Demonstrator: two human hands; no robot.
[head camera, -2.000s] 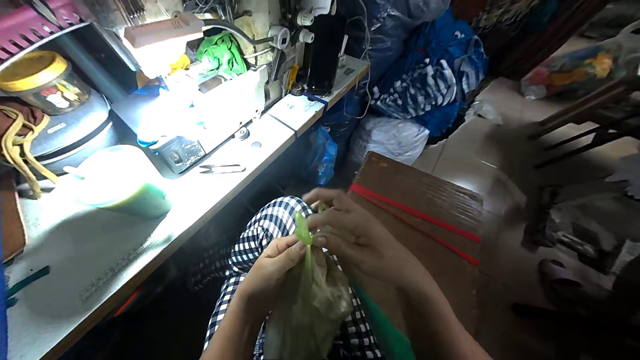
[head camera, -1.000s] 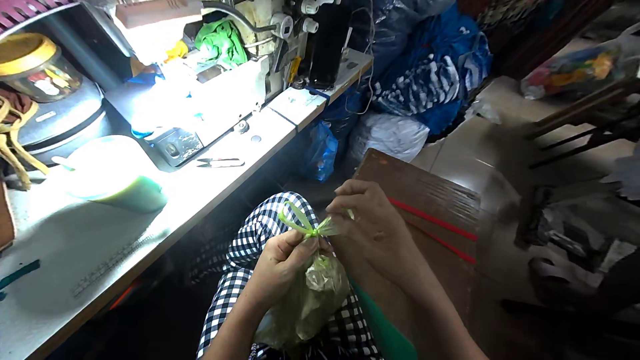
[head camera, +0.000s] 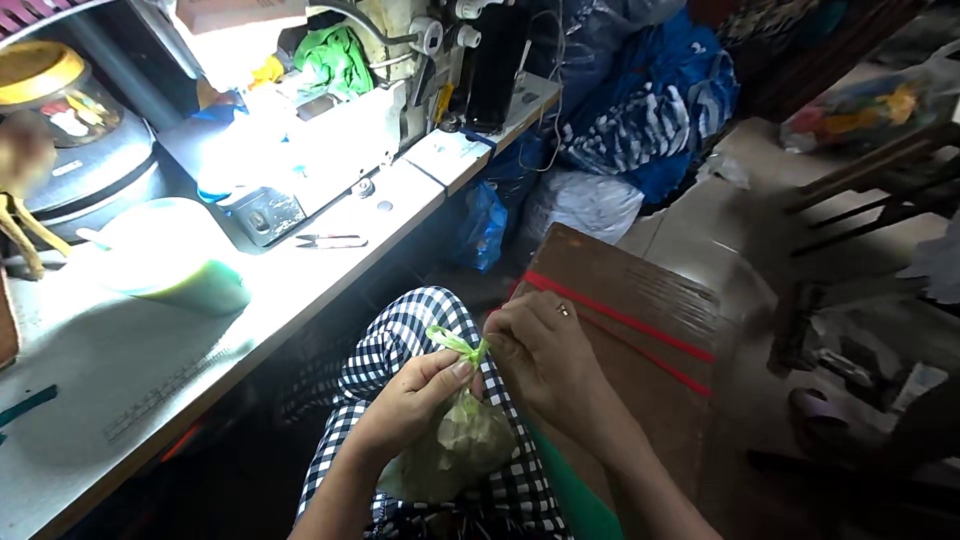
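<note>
A thin, light green plastic bag (head camera: 469, 442) with something pale inside rests over my lap, on black-and-white checked trousers (head camera: 427, 311). Its neck is bunched and knotted, with a loop standing out on the left. My left hand (head camera: 420, 394) pinches the neck just under the knot between thumb and fingers. Right of the knot, my right hand (head camera: 544, 345) has curled fingers on a short end of the green plastic; the fingertips partly hide that end. The bag's contents cannot be told through the plastic.
Left stands a sewing table (head camera: 330, 277) with thread snips (head camera: 330, 241), a sewing machine (head camera: 337, 157) and a whitish-green tub (head camera: 172, 255). A brown board (head camera: 637, 337) with red straps lies at right. Beyond are blue bags (head camera: 652, 112) and a white sack (head camera: 581, 206).
The bag's neck, earlier gathered with an upright green end, now shows a knot with a loop at left. My right hand has moved from over the neck to its right side.
</note>
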